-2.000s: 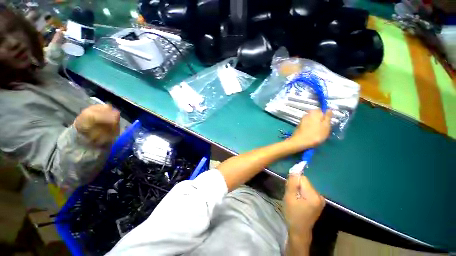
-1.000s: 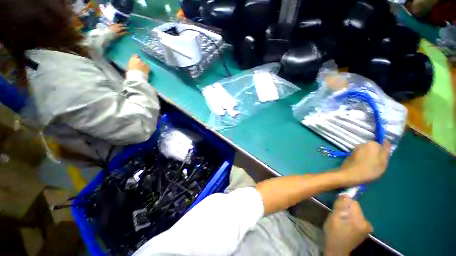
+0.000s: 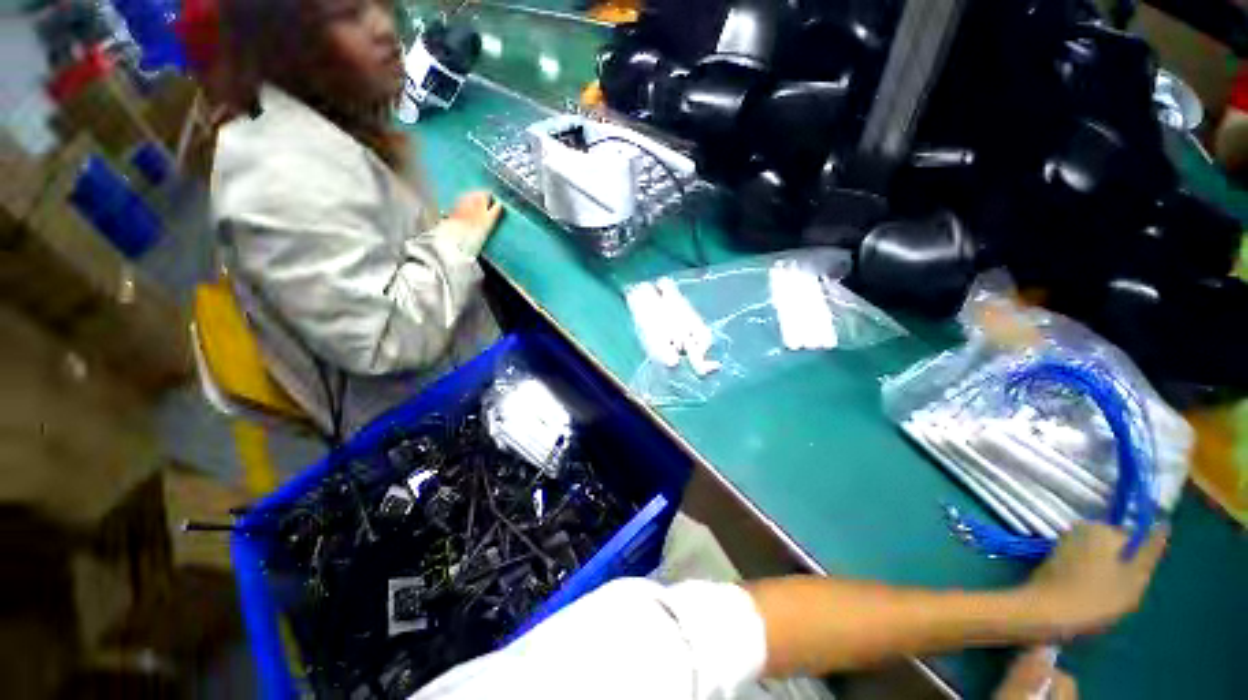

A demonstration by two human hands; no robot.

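My left hand [image 3: 1095, 581] is closed around a bundle of thin blue antenna leads [image 3: 1129, 451] at the right. The leads arc over a clear bag of white antenna sticks [image 3: 1013, 472] on the bench, and loose lead ends lie beside it. My right hand [image 3: 1037, 680] is just below, mostly cut off by the bottom edge. It grips something small and white whose shape I cannot make out.
A small-parts bag [image 3: 801, 308] with white pieces lies mid-bench. Black shells [image 3: 917, 260] are heaped behind. A white housing [image 3: 589, 178] sits on a clear tray. A blue bin [image 3: 253, 588] holds black cables. A seated person [image 3: 342, 226] is at the left.
The view has swung left, so the bench items and my hands sit further right and lower. My left hand still holds the leads; my right hand has largely left the picture.
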